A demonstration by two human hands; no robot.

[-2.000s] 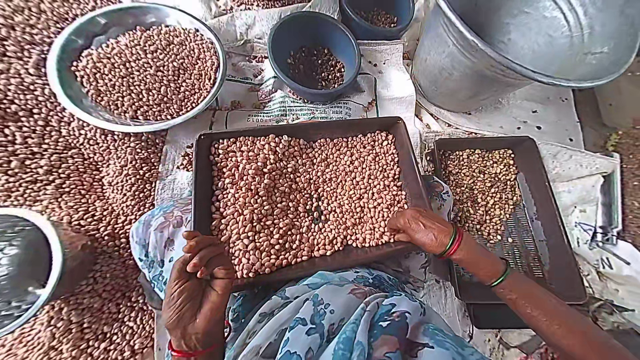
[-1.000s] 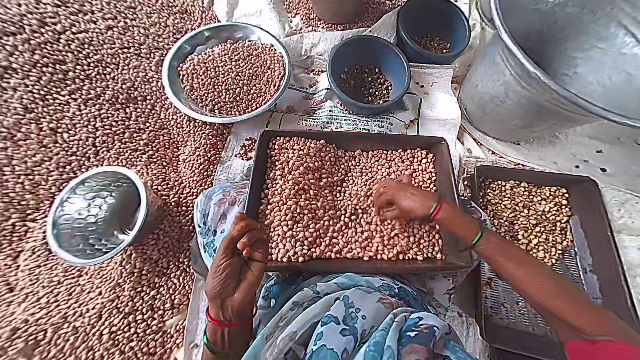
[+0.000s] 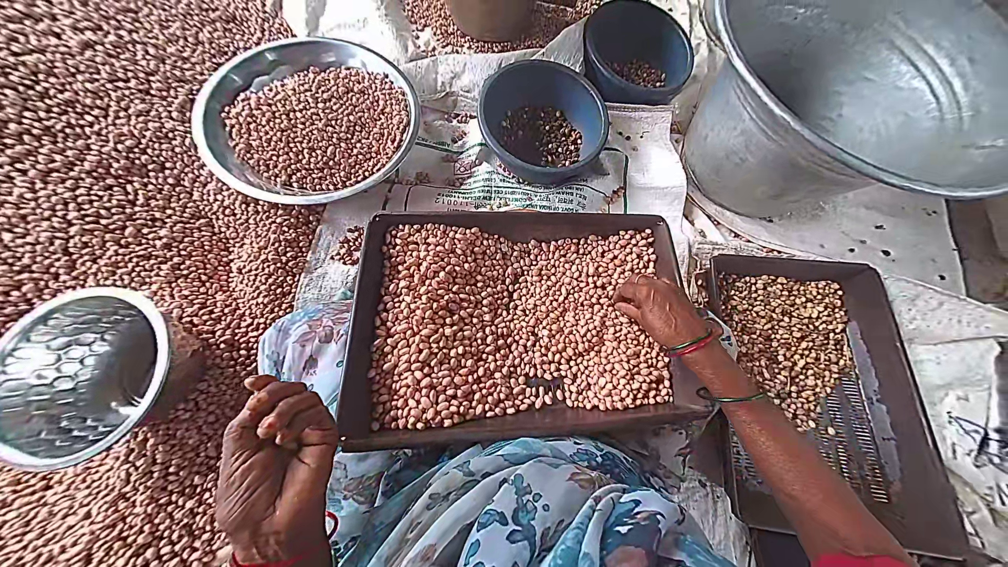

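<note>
A dark rectangular tray (image 3: 504,431) filled with pinkish peanut kernels (image 3: 449,331) rests across my lap. My right hand (image 3: 661,309), wearing red and green bangles, is at the tray's right side, its curled fingertips at the kernels; whether a kernel is between them cannot be told. My left hand (image 3: 279,457) is raised palm up beside the tray's lower left corner, fingers curled inward, and what it may hold is hidden. To the right, a second dark tray (image 3: 921,441) with a slotted bottom holds paler, mixed kernels (image 3: 787,339).
A large heap of kernels (image 3: 118,197) covers the left side, with a steel bowl (image 3: 79,378) on it. Beyond my tray are a steel basin (image 3: 209,138) of kernels and two blue bowls (image 3: 492,118) with dark bits. A big metal tub (image 3: 740,150) stands back right, near printed sacking (image 3: 654,157).
My right hand has moved from over the middle-right kernels to the tray's right side since a second ago. My left hand stays beside the lower left corner. The view has shifted.
</note>
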